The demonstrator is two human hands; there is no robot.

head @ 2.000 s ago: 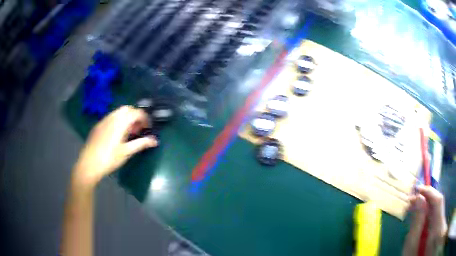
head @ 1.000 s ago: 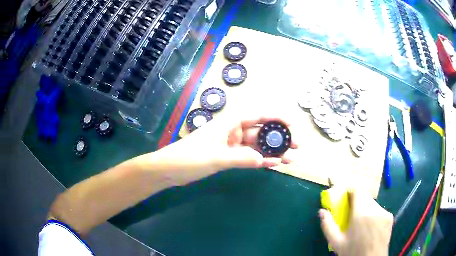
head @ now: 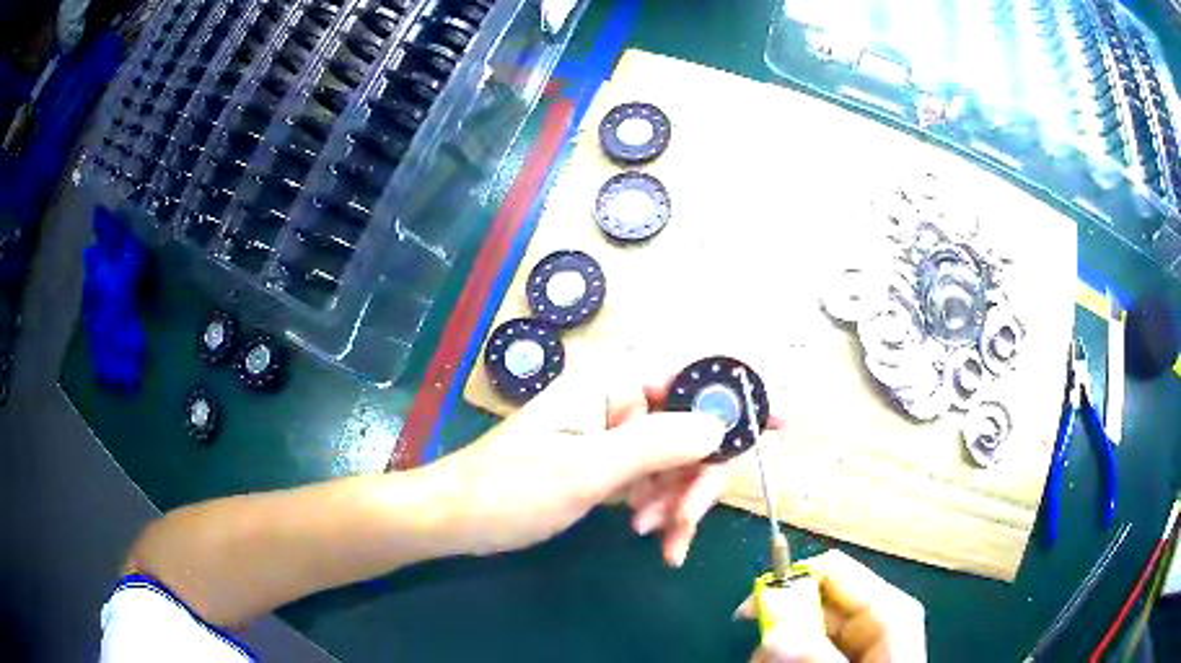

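Note:
My left hand [head: 589, 453] holds a black disc [head: 736, 381] with a ring of small pale dots and a silver-grey centre, thumb on its face, over the board's front edge. My right hand [head: 848, 609] grips a yellow-handled tool [head: 787, 602] at the bottom. Its thin metal shaft reaches up to the disc, the tip at the dotted ring near the rim. Several similar discs [head: 566, 289] lie on the left part of the tan board [head: 777, 168]. The lower part of the yellow handle is hidden by my fingers and the frame edge.
Silver-grey rings [head: 952, 298] lie heaped on the board's right. Blue-handled pliers [head: 1081, 440] lie right of it. Clear trays stand at upper left [head: 324, 156] and upper right [head: 907, 65]. Small black rounds [head: 259, 360] and a blue lump [head: 117, 304] lie left. A dark round pad [head: 1150, 339] is at right.
The left hand first brought a disc over from the left, and its thumb now lies on the disc's face. The right hand has swapped the red stick for the yellow-handled tool, its tip now at the disc.

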